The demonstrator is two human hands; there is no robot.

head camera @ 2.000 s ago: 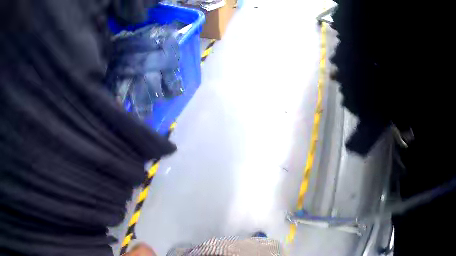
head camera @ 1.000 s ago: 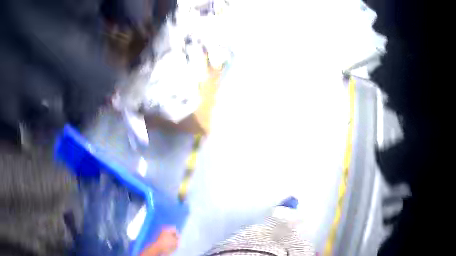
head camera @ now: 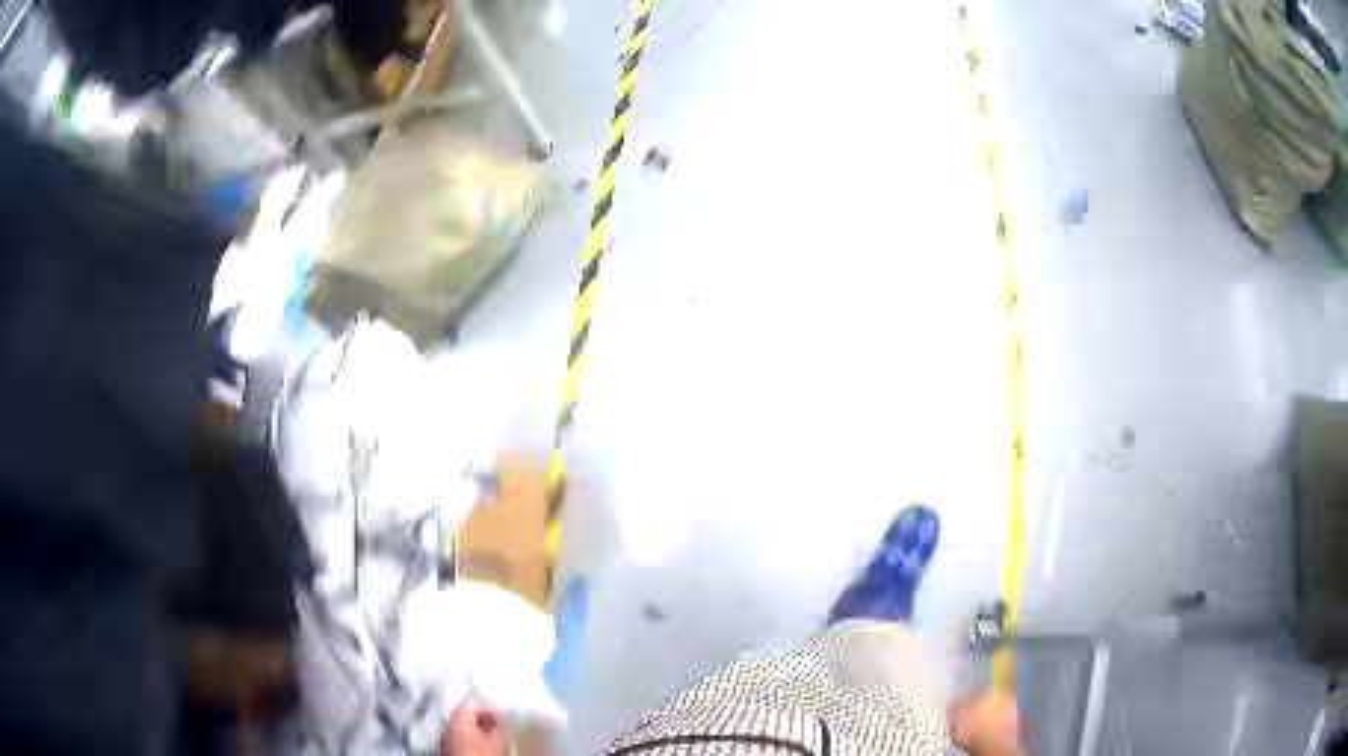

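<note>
My left hand (head camera: 476, 728) shows small and blurred at the bottom edge, beside a white crumpled heap (head camera: 370, 399). My right hand (head camera: 988, 724) also shows small at the bottom edge, right of my checked apron (head camera: 784, 694). Both hands are cut off, and their fingers and anything in them cannot be made out. A blue checked slipper (head camera: 890, 564) sticks out beyond the apron. A brown cardboard box (head camera: 506, 524) stands low beside the white heap, partly covered by white material.
Yellow-black tape (head camera: 591, 273) and a yellow line (head camera: 1016, 384) run along the shiny floor. Khaki sacks (head camera: 1264, 118) lie at right, another khaki bundle (head camera: 429, 222) at upper left. Dark cloth (head camera: 104, 399) fills the left side. A grey metal frame (head camera: 1097, 694) stands lower right.
The view has moved along the aisle. The blue crate and the dark mass on the right have left the picture. Khaki sacks, the slipper and my right hand have come into view.
</note>
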